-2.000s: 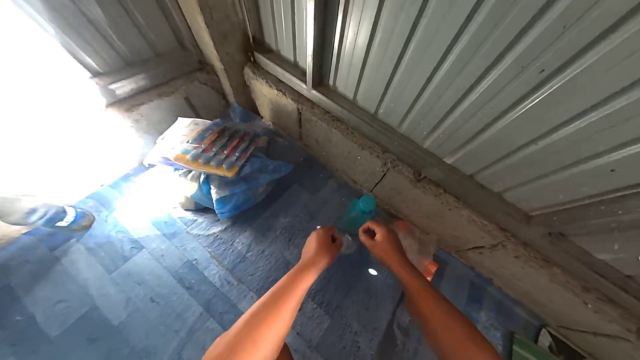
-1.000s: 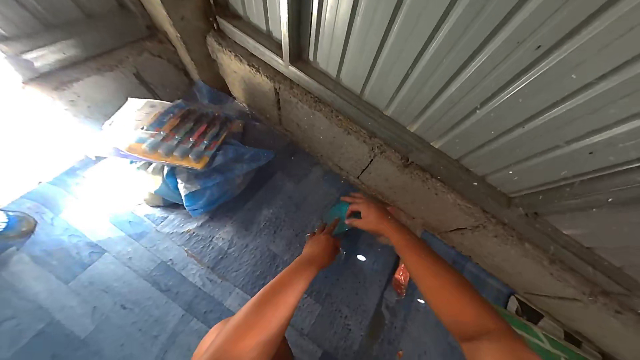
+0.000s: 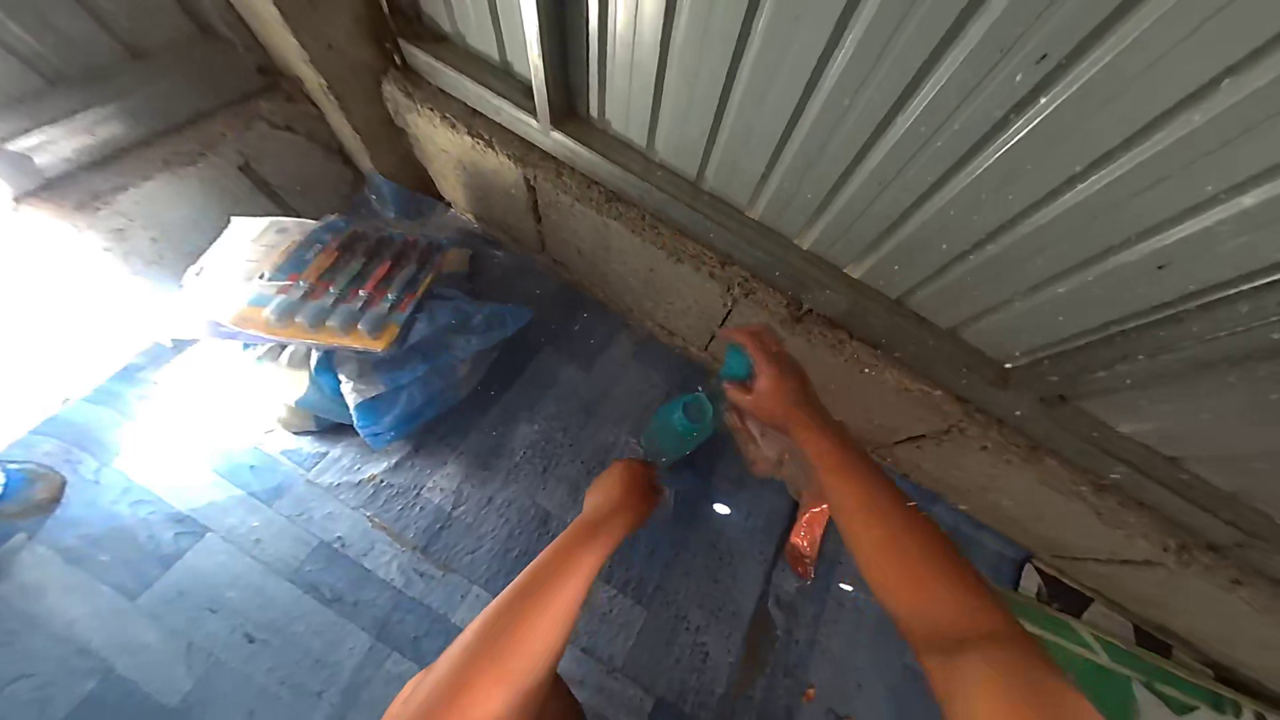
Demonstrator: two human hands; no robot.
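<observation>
A teal translucent plastic bottle (image 3: 677, 428) stands with its round mouth uncovered, just beyond my left hand (image 3: 622, 495). The fingers of that hand are curled at the bottle's near side; whether they grip it is hidden. My right hand (image 3: 768, 380) is closed around a teal cap or lid (image 3: 737, 364), held to the right of and a little beyond the bottle. Below my right hand lies a clear plastic bag (image 3: 765, 450), partly behind the forearm, and a crumpled orange-red wrapper (image 3: 807, 540) is near it on the floor.
A blue and white plastic bag (image 3: 415, 370) lies at the left, with a pack of several handled tools (image 3: 345, 285) on top. A low concrete block wall (image 3: 640, 250) under corrugated metal sheeting (image 3: 900, 150) runs behind. Green patterned material (image 3: 1090, 650) lies lower right.
One second ago both hands were together at the teal bottle. Now my right hand is apart from it with the teal cap, and the bottle's mouth shows uncovered.
</observation>
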